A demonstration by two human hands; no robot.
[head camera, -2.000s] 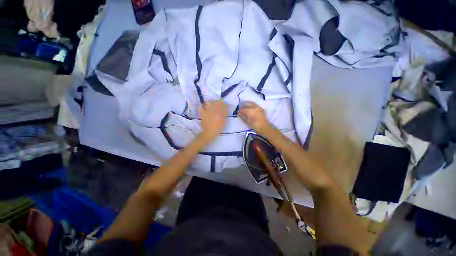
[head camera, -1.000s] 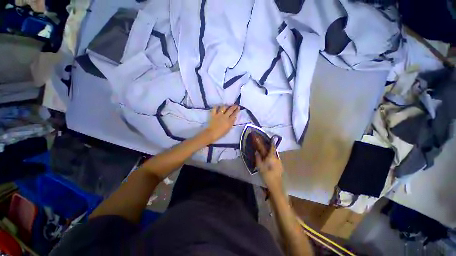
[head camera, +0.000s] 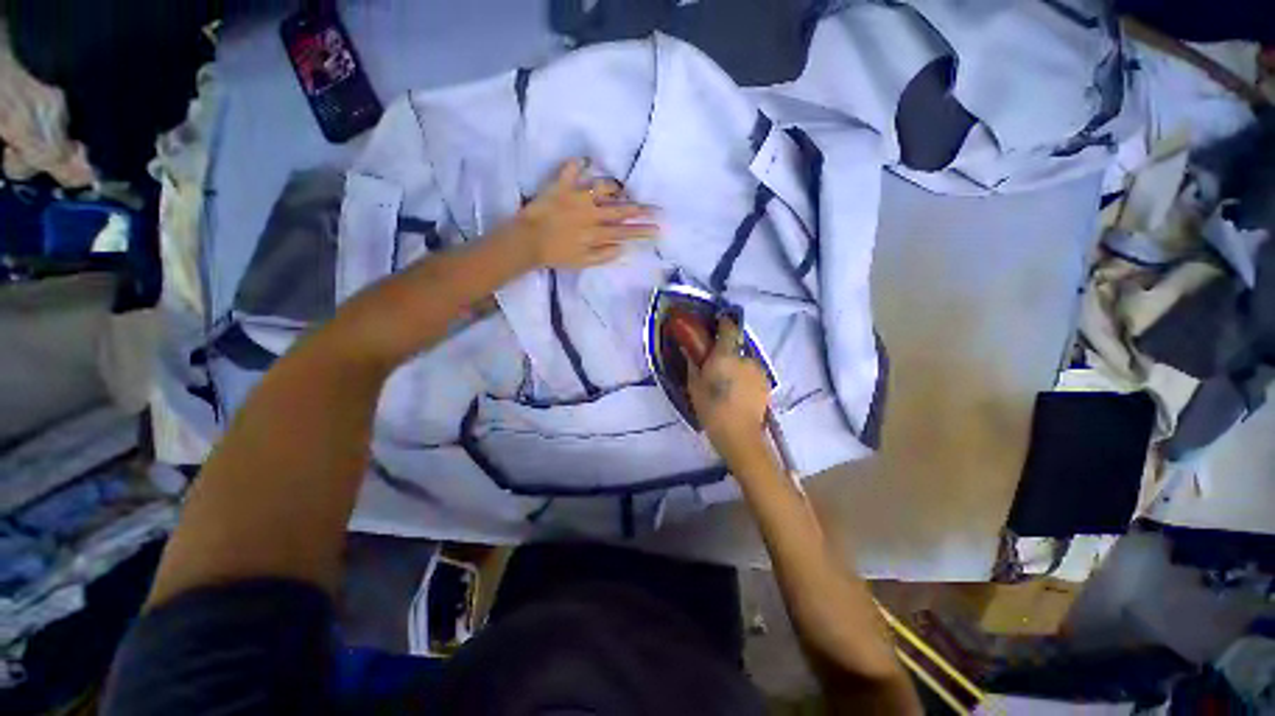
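Note:
The pale grey-blue garment with dark seam lines lies spread over the middle of the pressing table. My left hand lies on its upper middle, palm down with fingers spread, holding nothing. My right hand grips the reddish-brown handle of the steam iron. The iron's pointed dark plate with a pale rim is on the garment, just below and right of my left hand, tip pointing away from me. The iron's underside contact is hidden.
A smartphone lies at the table's far left. A black square pad is at the right edge, beside heaped grey and cream cloth. More pale garment pieces lie at the far right. Yellow hose trails at lower right.
Both hands were on the cloth at first; my right hand then took the iron. Since then the iron and my left hand have moved farther up the garment, and my left fingers have spread.

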